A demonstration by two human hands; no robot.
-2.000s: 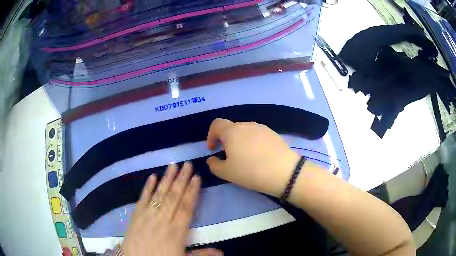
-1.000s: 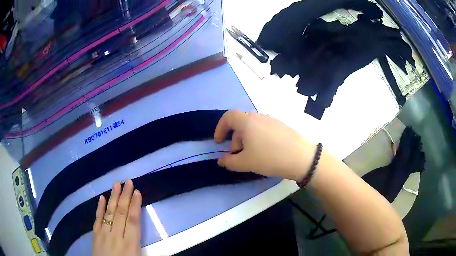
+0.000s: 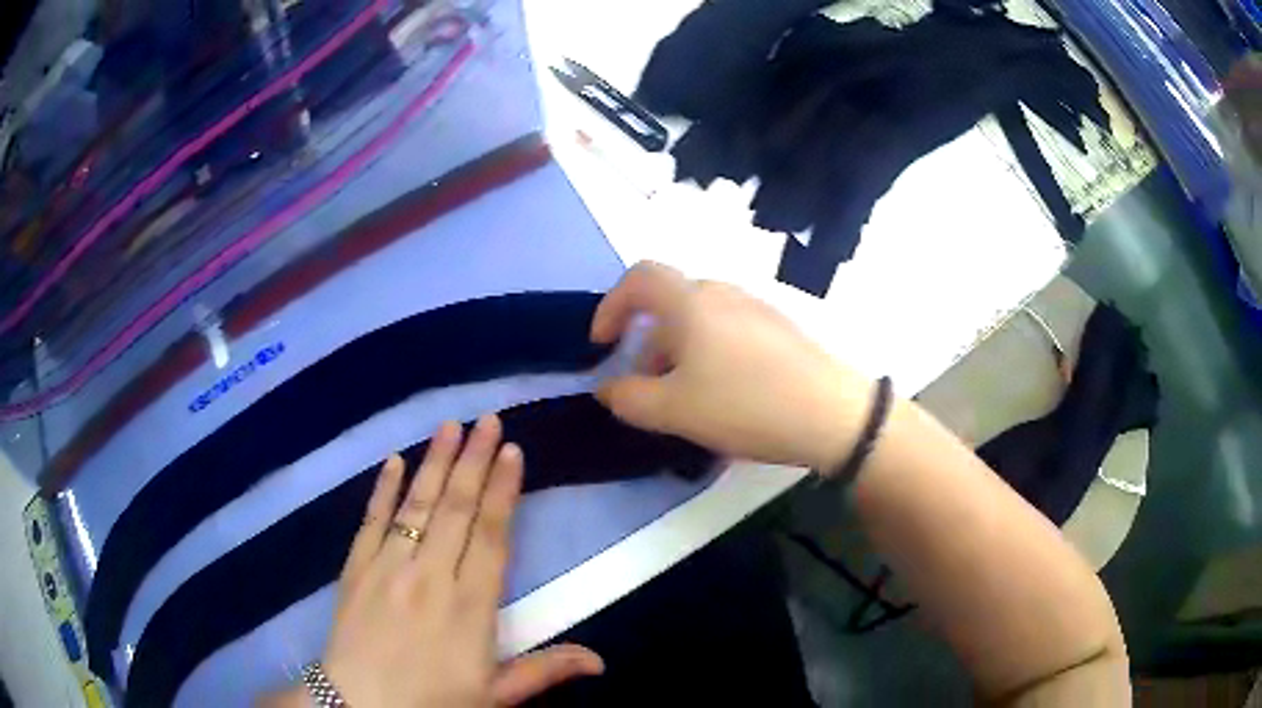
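Two long curved black fabric strips lie side by side on the clear bluish template [image 3: 554, 506]. The upper strip [image 3: 374, 357] runs under the fingers of my right hand at its right end. My left hand [image 3: 436, 553] lies flat, fingers apart, on the lower strip [image 3: 249, 588]. My right hand [image 3: 713, 367] is curled over the right ends of both strips, thumb and forefinger bent with a gap between them. Whether it grips fabric is hidden. The raised upper leaf has two pink edging strips [image 3: 298, 215] and a brown hinge tape [image 3: 312, 277].
Black-and-silver thread snips [image 3: 609, 105] lie on the white table beside a heap of black fabric [image 3: 886, 118]. More black fabric [image 3: 1073, 415] lies on a round beige stool [image 3: 1124, 501] at right. The control panel [image 3: 56, 588] is at the left edge.
The view has swung to the right. My left hand has slid right along the lower strip, closer to my right hand. My right hand stays at the strips' right ends.
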